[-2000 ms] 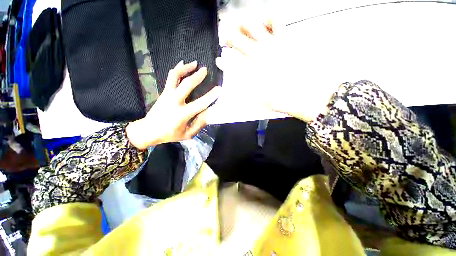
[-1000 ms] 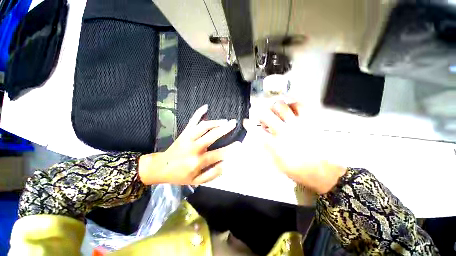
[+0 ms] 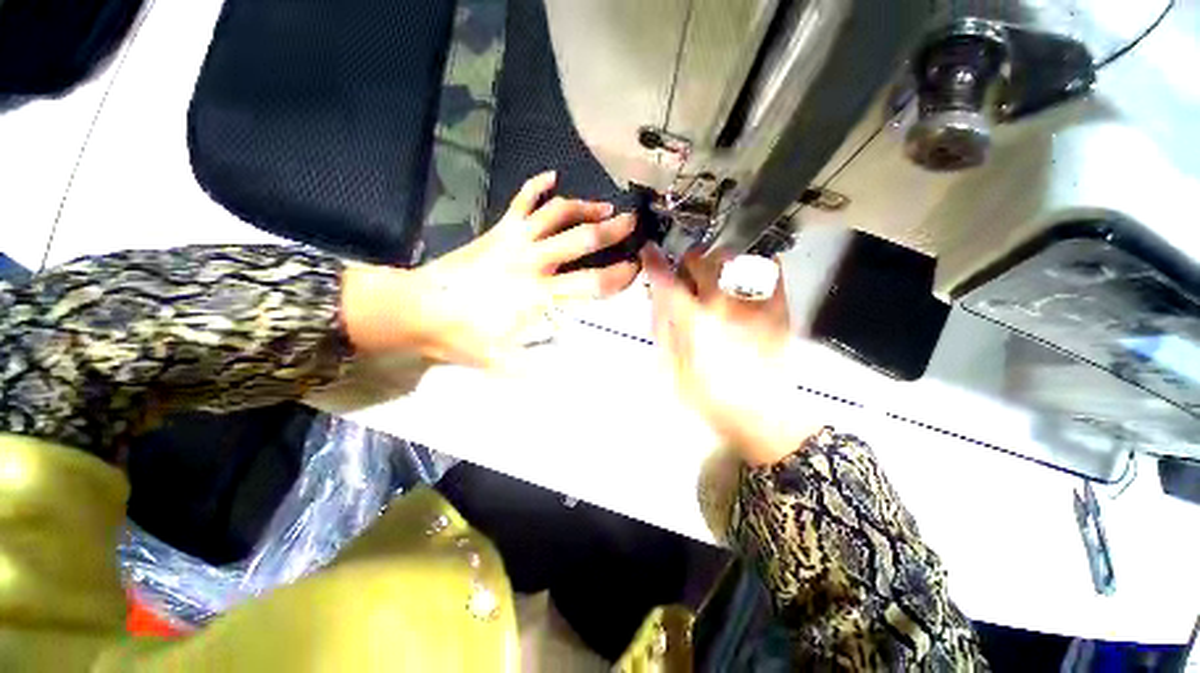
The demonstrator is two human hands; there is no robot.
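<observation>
A black mesh panel [image 3: 323,125] lies on the white table, crossed by a camouflage strip [image 3: 463,132]. My left hand [image 3: 526,276] lies on the panel's right part with its fingers spread, the fingertips near the needle area. My right hand [image 3: 724,342] is at the panel's right edge beside the presser foot [image 3: 684,204]; whether its fingers pinch the edge is hidden by glare. A white round knob [image 3: 749,276] is by the right fingers. The sewing machine head [image 3: 842,118] stands over the panel's right edge.
A black rectangle [image 3: 879,305] lies on the machine bed. Thin metal snips [image 3: 1094,536] lie on the table at the right. A black piece [image 3: 59,40] is at the far upper left. A clear plastic bag [image 3: 323,493] with black material is at my lap.
The view has shifted, bringing the machine head and snips further into view. My right hand has moved in closer to the needle area and my left hand. My left hand remains spread on the panel.
</observation>
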